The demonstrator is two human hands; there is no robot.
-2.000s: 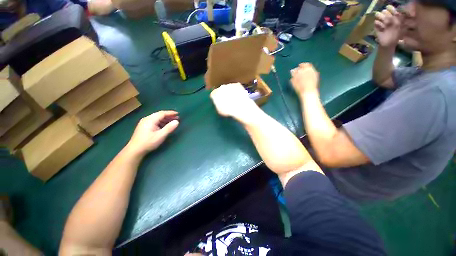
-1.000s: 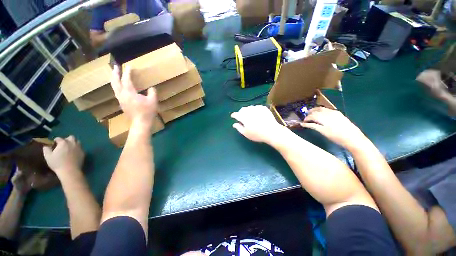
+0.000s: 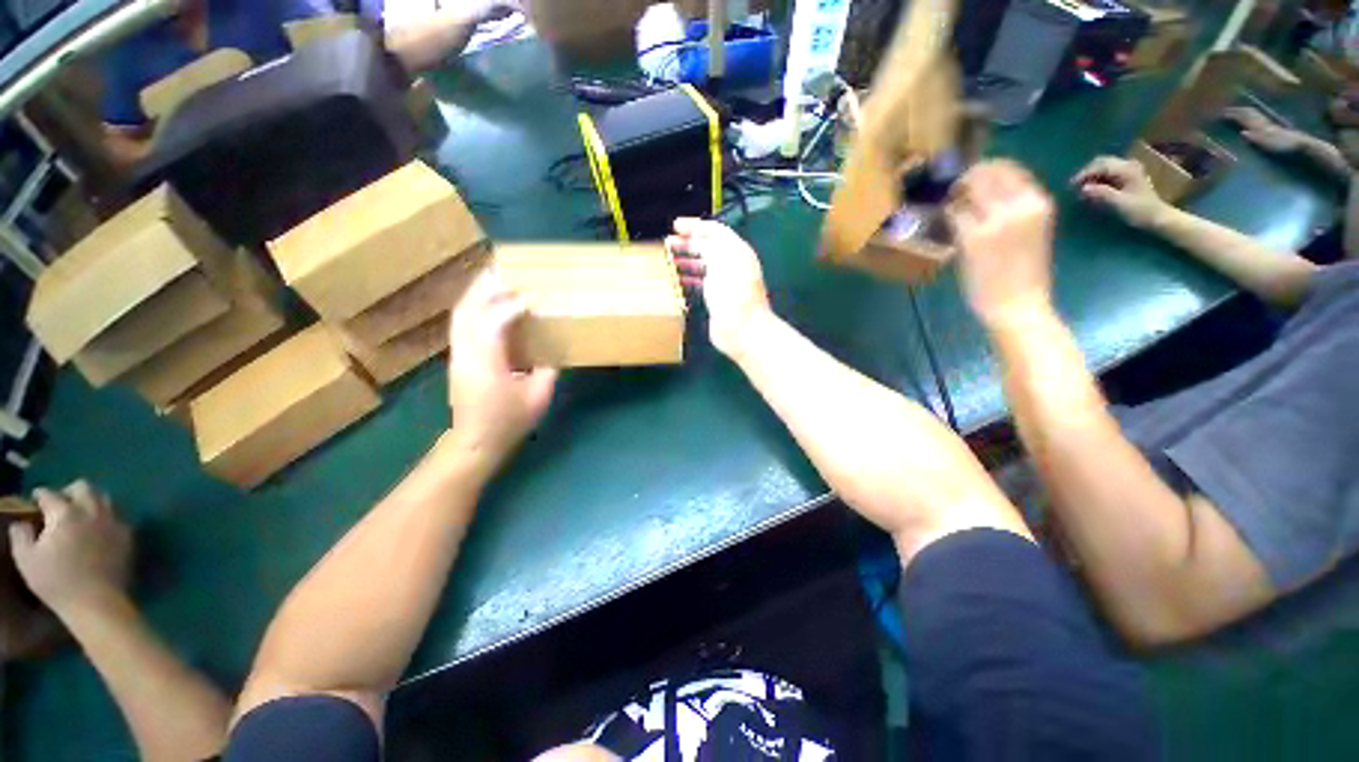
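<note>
A closed brown mailer box (image 3: 604,305) is held above the green bench, in front of me. My left hand (image 3: 499,357) grips its left end, thumb on the near side. My right hand (image 3: 720,283) is at its right end with fingers apart; whether the fingertips touch the box cannot be told. Stacked mailer boxes (image 3: 380,253) stand at the left, with another mailer box (image 3: 283,402) lying lower in front.
A neighbour's hand (image 3: 1006,231) is at an open, blurred box (image 3: 894,253) at right. A black device with yellow edges (image 3: 656,161) stands behind, near white cables (image 3: 805,171). Another person's hand (image 3: 72,543) is at far left. The bench's front edge (image 3: 656,576) runs below.
My left hand has brought a box from the stack toward the middle. My right hand is now beside it. The neighbour's open box has been lifted or tilted at right.
</note>
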